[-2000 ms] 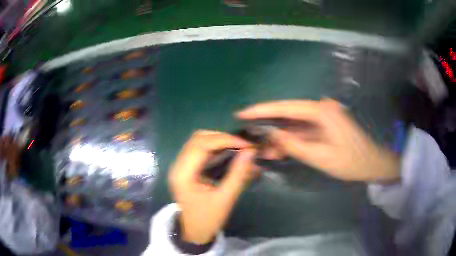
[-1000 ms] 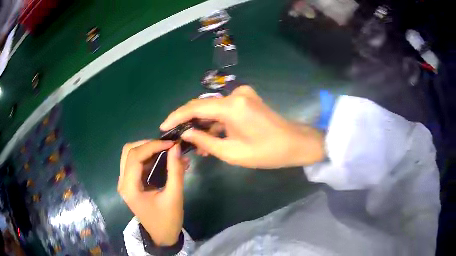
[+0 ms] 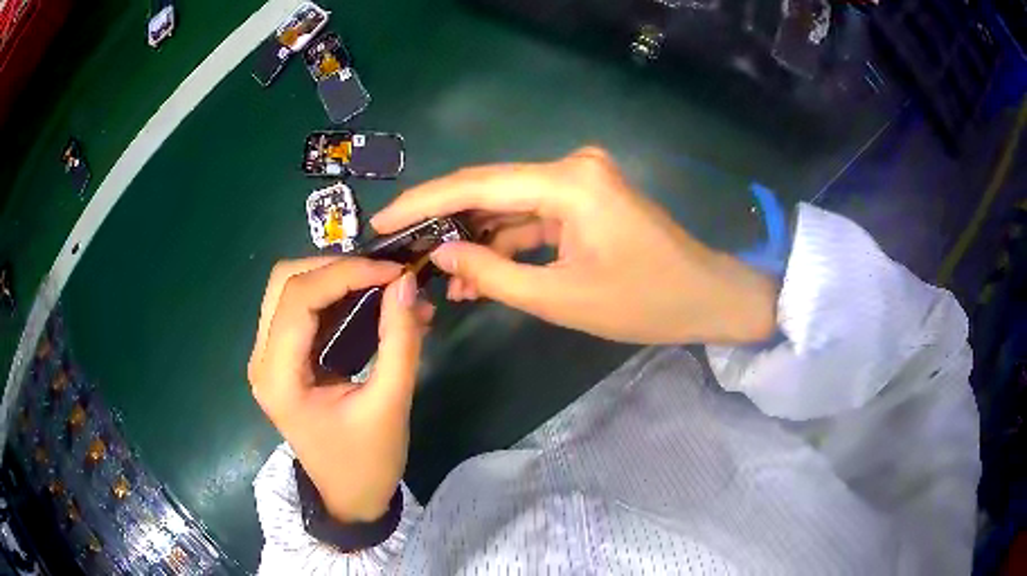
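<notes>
My left hand holds a dark display module with a thin bright edge between thumb and fingers. My right hand holds a small dark watch housing at its fingertips, just up and right of the module. The two parts meet at my fingertips, where a bit of orange flex cable shows. My fingers hide most of both parts and the exact joint.
Several units lie on the green bench beyond my hands: a white-rimmed housing, a housing with dark screen, others farther up. A pale curved rail borders the conveyor. A blister tray is at lower left.
The view has turned rightward, so the tray and rail now sit farther left and the units on the bench show clearly. Both hands still hold the parts together.
</notes>
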